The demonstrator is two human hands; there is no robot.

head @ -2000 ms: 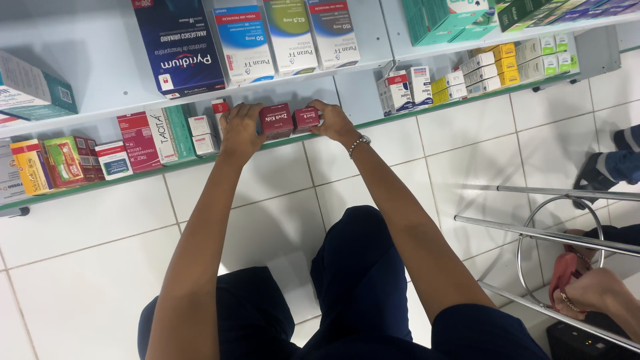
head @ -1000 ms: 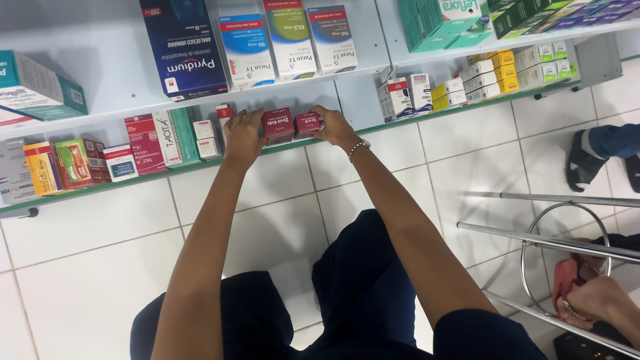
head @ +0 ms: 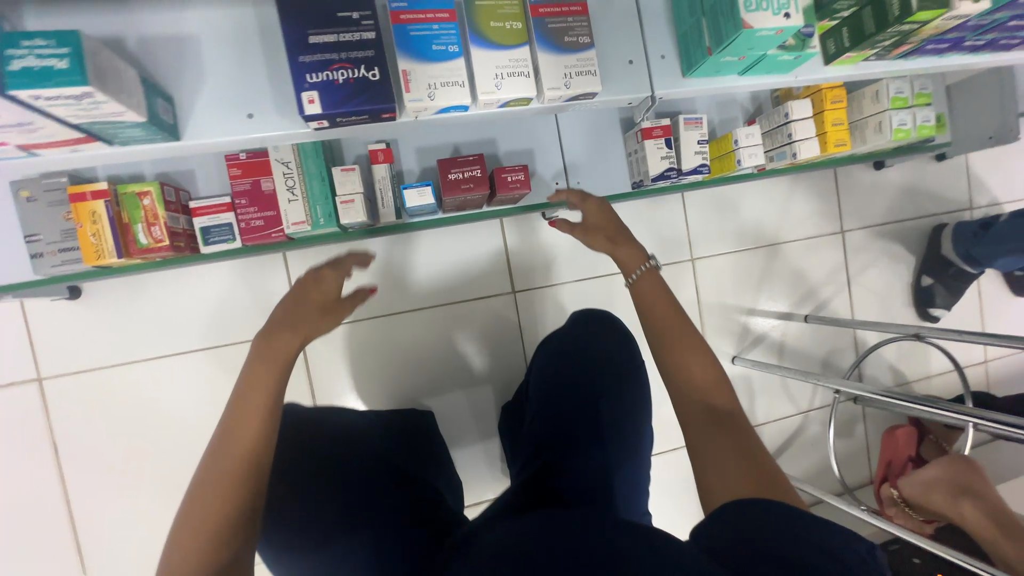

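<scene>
Two dark red medicine boxes stand side by side on the lower glass-edged shelf, the larger Zirvit Kids box (head: 463, 183) and a smaller red box (head: 510, 186) at its right. A small blue and white box (head: 418, 198) is just left of them. My left hand (head: 320, 296) hangs in front of and below the shelf, fingers apart, holding nothing; nearest above it are a pair of small white boxes (head: 351, 196) and a teal and white box (head: 304, 192). Close to the shelf's edge, right of the smaller red box, my right hand (head: 592, 220) is empty with thumb and fingers spread.
The upper shelf (head: 512, 118) holds larger medicine boxes, among them a dark blue Pyridium box (head: 340, 60). Small yellow and white cartons (head: 736, 150) line the lower right. A chrome stool frame (head: 888, 392) lies at the right, with other people's feet (head: 944, 272) near it.
Both hands have let go of the red boxes and drawn away from them, the left down and to the left, the right to the right. The small blue and white box is now uncovered.
</scene>
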